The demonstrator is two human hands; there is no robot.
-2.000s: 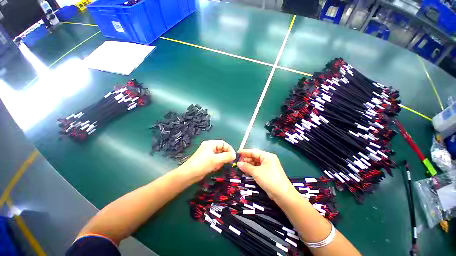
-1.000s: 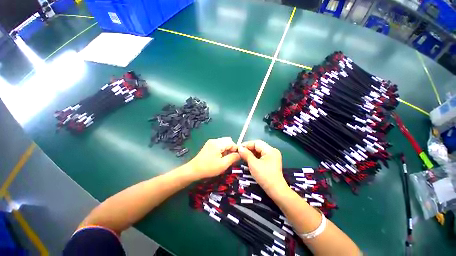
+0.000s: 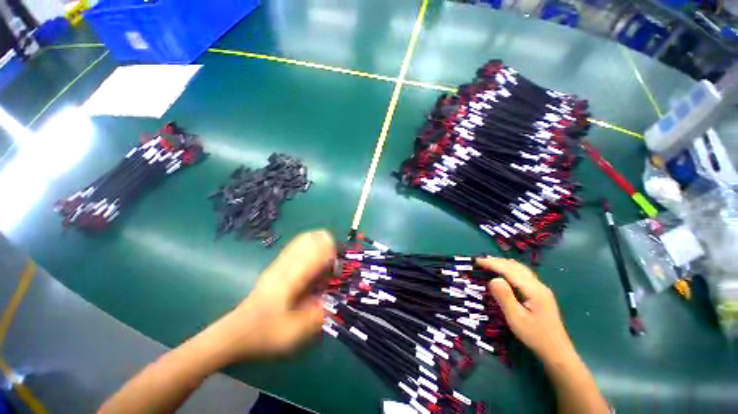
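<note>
A work group of wire harnesses [image 3: 405, 279], black sleeved cables with red ends and white bands, lies near the table's front. My left hand [image 3: 295, 299] is blurred at the left ends of this group; whether it grips anything cannot be told. My right hand [image 3: 522, 303] is at the group's right ends, thumb and fingers around the upper cable ends; its hold is unclear. A heap of small black plastic parts [image 3: 260, 196] lies beyond my left hand.
A large harness pile [image 3: 498, 158] lies back right, a smaller bundle [image 3: 129, 179] left. A blue bin [image 3: 162, 28] and white sheet [image 3: 142, 90] are back left. A single harness [image 3: 621, 267], red-green tool [image 3: 619, 178], plastic bag [image 3: 659, 247] and white box [image 3: 684, 117] are right.
My hands have parted from their fingertip-to-fingertip position. The left moved left and down, the right moved right and down to the cable ends. The view has shifted, with more of the right side showing.
</note>
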